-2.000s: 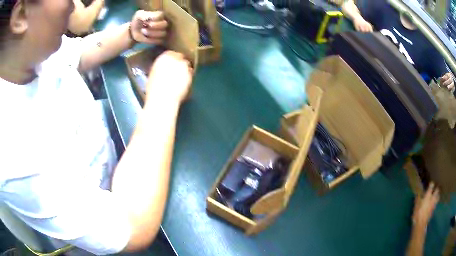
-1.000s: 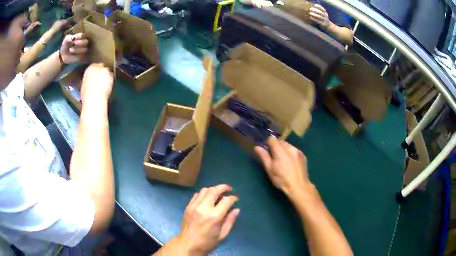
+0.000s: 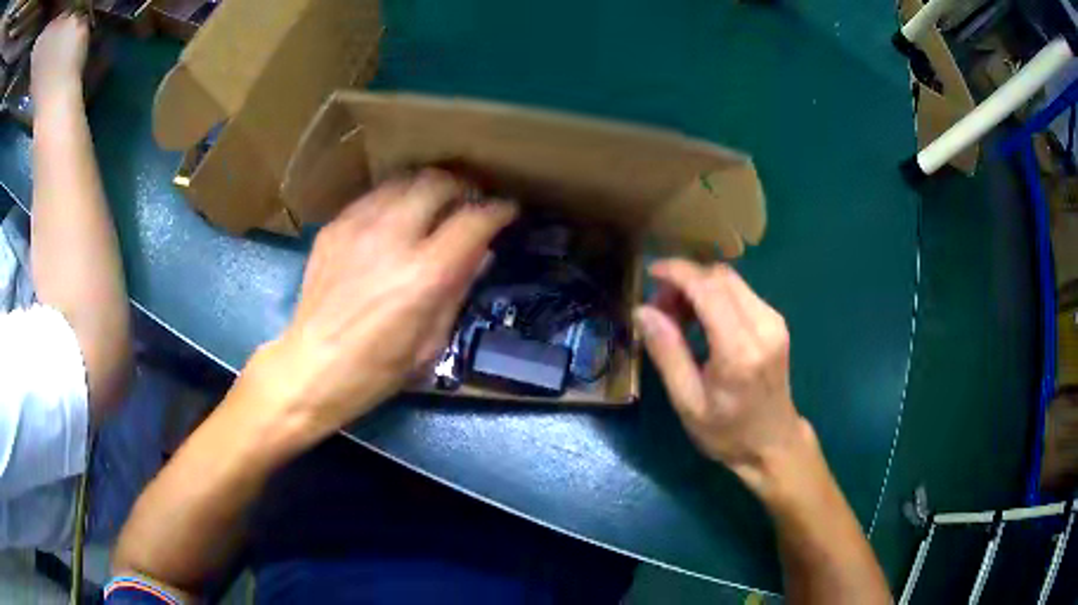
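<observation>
An open brown carton (image 3: 517, 130) stands at the table edge in front of me, lid raised at its far side. In it lie a black power adapter (image 3: 520, 360) with a grey face, dark bundled cables (image 3: 562, 278) and a shiny clear bag at the near left corner (image 3: 447, 366). My left hand (image 3: 396, 278) reaches over the carton's left side, fingertips inside near the cables; whether it grips anything is hidden. My right hand (image 3: 721, 355) is at the carton's right wall, thumb and fingers apart, with nothing seen in it.
A second open carton (image 3: 266, 106) stands at the upper left on the green table (image 3: 768, 71). Another person's arm (image 3: 77, 225) is at the far left. White pipes (image 3: 993, 106), blue tubing (image 3: 1045, 319) and another carton (image 3: 946, 101) are at the right.
The view has turned down and right. The carton now stands close before me at the table edge. My left hand has moved onto its left side; my right hand is at its right wall.
</observation>
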